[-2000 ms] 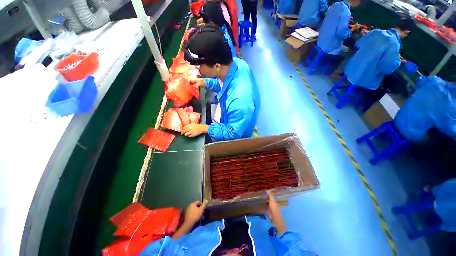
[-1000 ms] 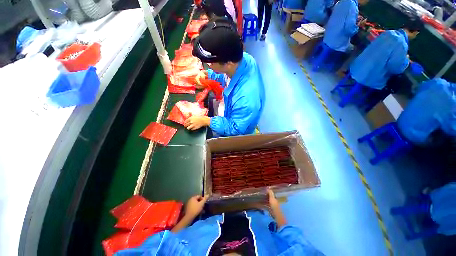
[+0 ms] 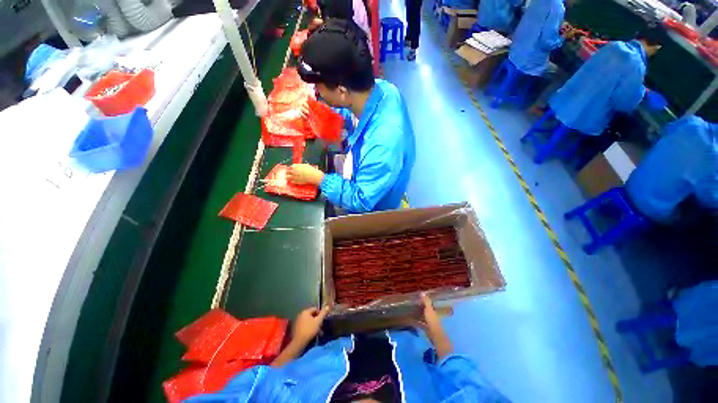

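A large open brown packing carton (image 3: 486,268) stands in front of me, beside the green bench. It holds tight rows of red bubble bags (image 3: 397,266), seen by their thin edges. A clear liner is folded over its rims. My left hand (image 3: 309,323) grips the carton's near left corner with the liner. My right hand (image 3: 430,316) holds the near rim right of its middle, thumb on top; its other fingers are hidden. A loose pile of orange-red bags (image 3: 236,346) lies on the bench at my left. One flat red bag (image 3: 249,210) lies further up, across the pale strip.
A seated worker in a blue smock (image 3: 378,149) handles red bags just beyond the carton. The dark green conveyor (image 3: 173,260) runs along the left. Red (image 3: 122,92) and blue (image 3: 114,140) bins stand on the white shelf. Blue stools and more workers are at the right, past yellow-black tape.
My hands stay at the carton rim, nearly unmoved. The neighbouring worker has lifted a red bag and shifted hands over the bags on the bench.
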